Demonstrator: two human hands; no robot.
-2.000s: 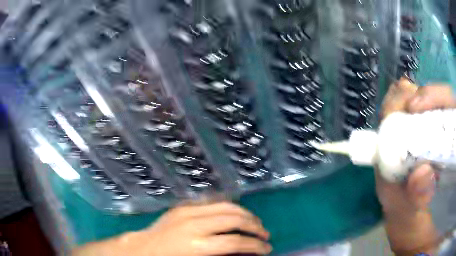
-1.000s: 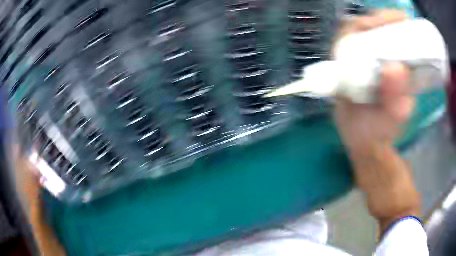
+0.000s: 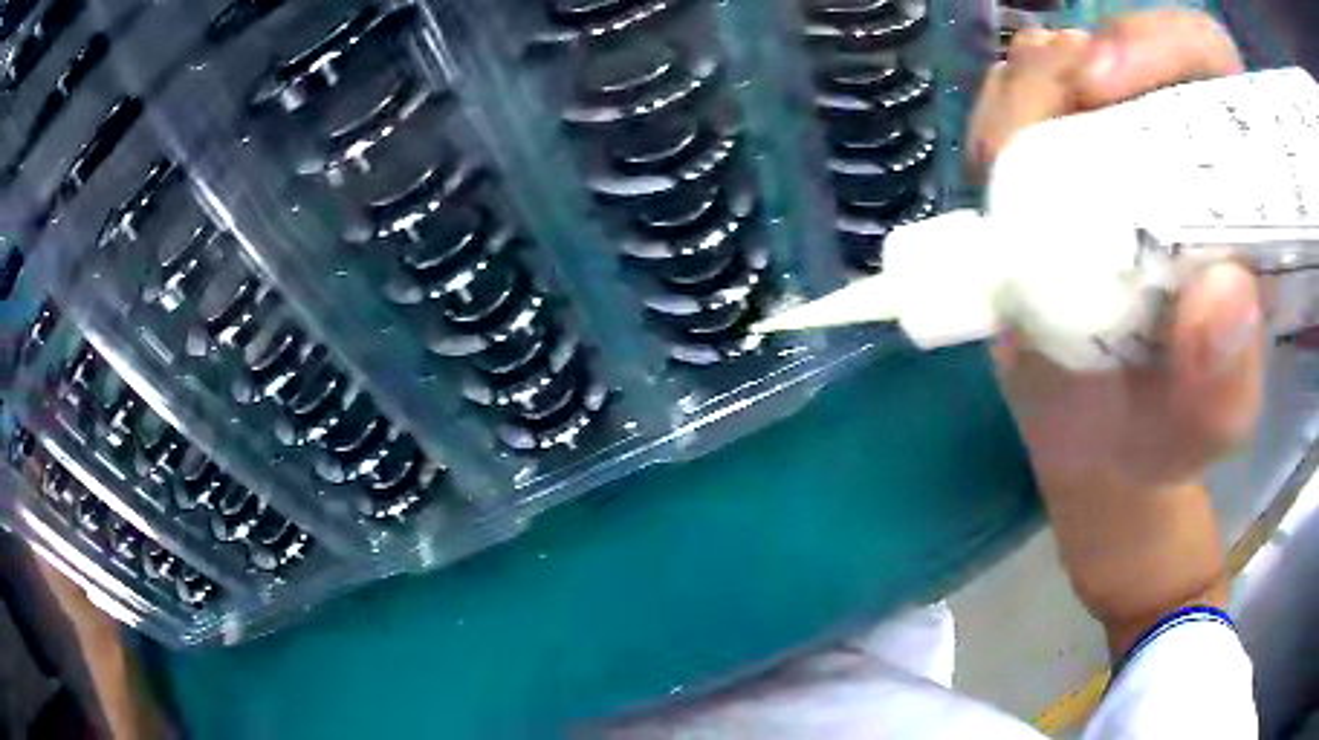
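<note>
My right hand (image 3: 1121, 362) is bare and holds a white squeeze bottle (image 3: 1070, 260) on its side at the right. The bottle's pale-yellow nozzle (image 3: 832, 311) points left, its tip at the lower end of a column of small glossy dark parts (image 3: 694, 275); whether it touches them I cannot tell. The parts overlap in columns in a clear ribbed tray (image 3: 579, 477). Of my left arm (image 3: 94, 636) only a strip shows at the lower left, beside the tray's corner; the fingers are hidden or cut off.
The teal-green bench mat (image 3: 637, 593) lies under the tray and towards me, with a curved front edge. My white garment (image 3: 810, 701) is below it. Grey floor with a yellow line (image 3: 1070, 708) shows at the lower right.
My left hand has gone from the tray's front edge to the far left. The bottle in my right hand now points at a different column than two seconds ago. The view is sharper.
</note>
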